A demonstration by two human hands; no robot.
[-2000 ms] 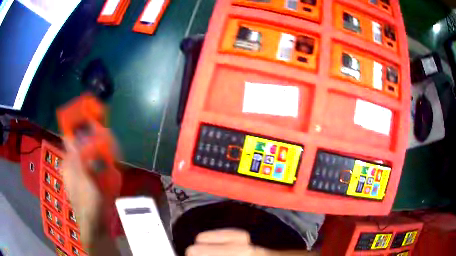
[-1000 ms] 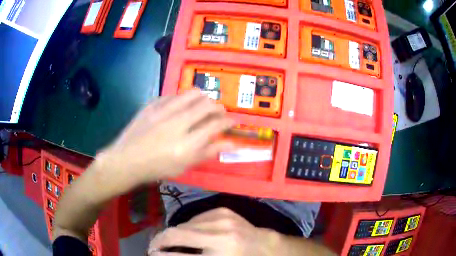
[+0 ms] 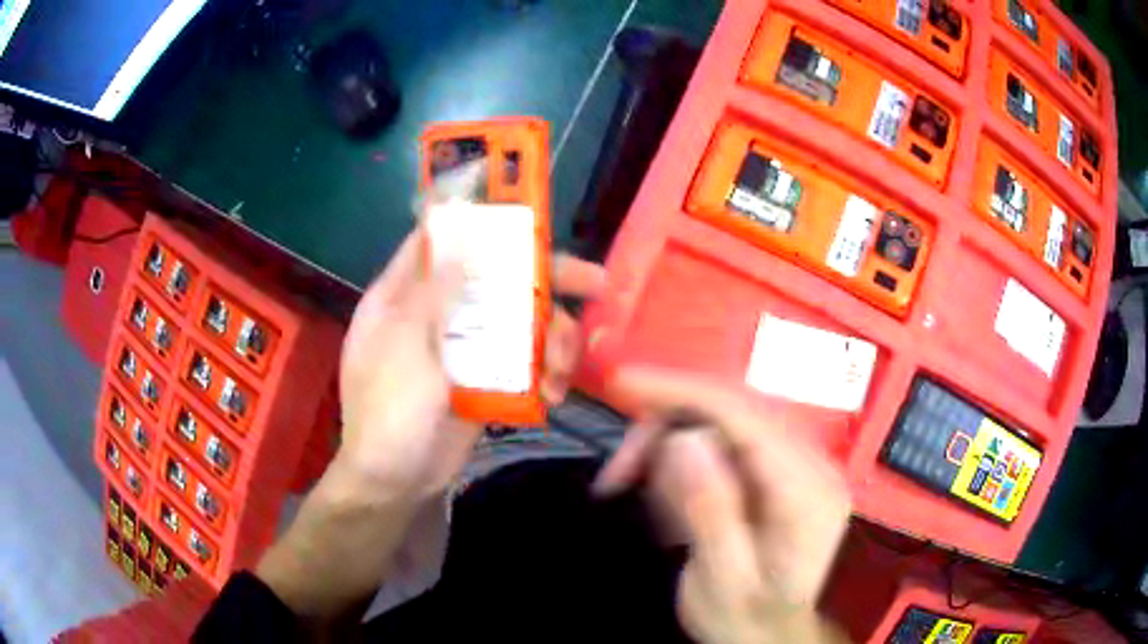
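Observation:
My left hand (image 3: 403, 359) holds an orange phone (image 3: 497, 396), back up, left of the tray. A white printed label slip (image 3: 489, 296) lies over its back. My right hand (image 3: 743, 503) is blurred beside the phone, over the tray's lower left corner; I cannot tell whether it holds anything. The red tray (image 3: 925, 321) holds orange phones back up (image 3: 812, 214) in its upper pockets. The bottom left pocket has a white slip (image 3: 812, 362). In the right column, a pocket has a slip (image 3: 1032, 327) and the bottom one a front-up phone (image 3: 963, 447).
A black mouse (image 3: 355, 82) lies on the green bench (image 3: 472, 57), near a monitor (image 3: 95, 50) at upper left. Stacked red trays with phones (image 3: 189, 403) stand at lower left. Another phone tray (image 3: 963, 610) is at lower right. Another mouse (image 3: 1105, 365) shows at the right edge.
My left hand has left the tray's bottom left pocket and now holds a phone back up. My right hand has moved up and right. The tray sits farther right and tilted in view.

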